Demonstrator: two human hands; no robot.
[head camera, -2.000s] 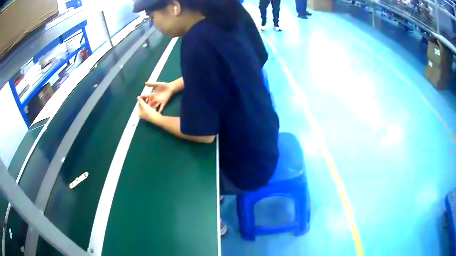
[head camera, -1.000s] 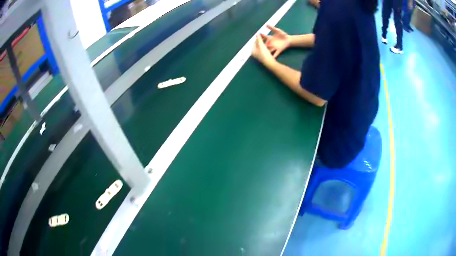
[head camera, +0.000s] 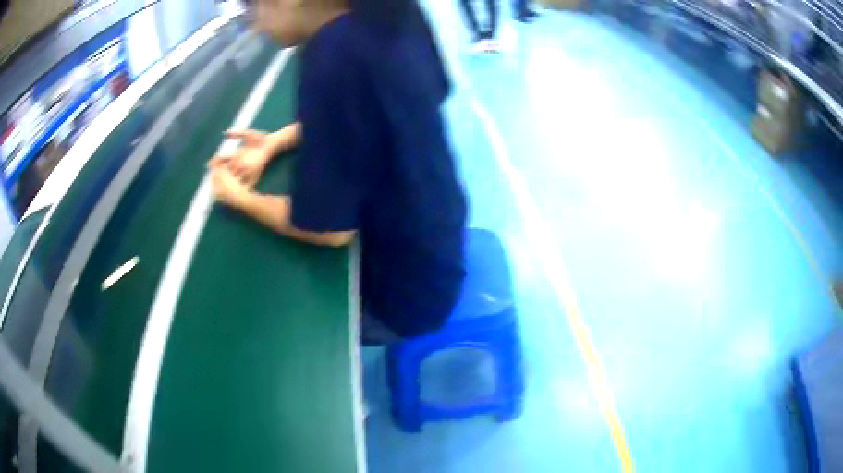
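Neither of my hands is in view. The green bench (head camera: 250, 369) lies nearest in front of me, with a white rail (head camera: 166, 323) along its left side. On the dark green conveyor belt (head camera: 88, 369) left of the rail lies one small, narrow, white cover plate (head camera: 120, 273). It is blurred, so its holes or slots cannot be made out.
A person in a dark top (head camera: 379, 175) sits on a blue stool (head camera: 458, 351), hands over the rail. A grey post (head camera: 46, 416) crosses the lower left. Blue floor with a yellow line lies right, cartons (head camera: 776, 111) at upper right. Another person's legs show at the top.
The view has swung right since a second ago, so the seated person and stool appear further left. Only one plate now shows on the belt, where three showed before. My hands stay out of view.
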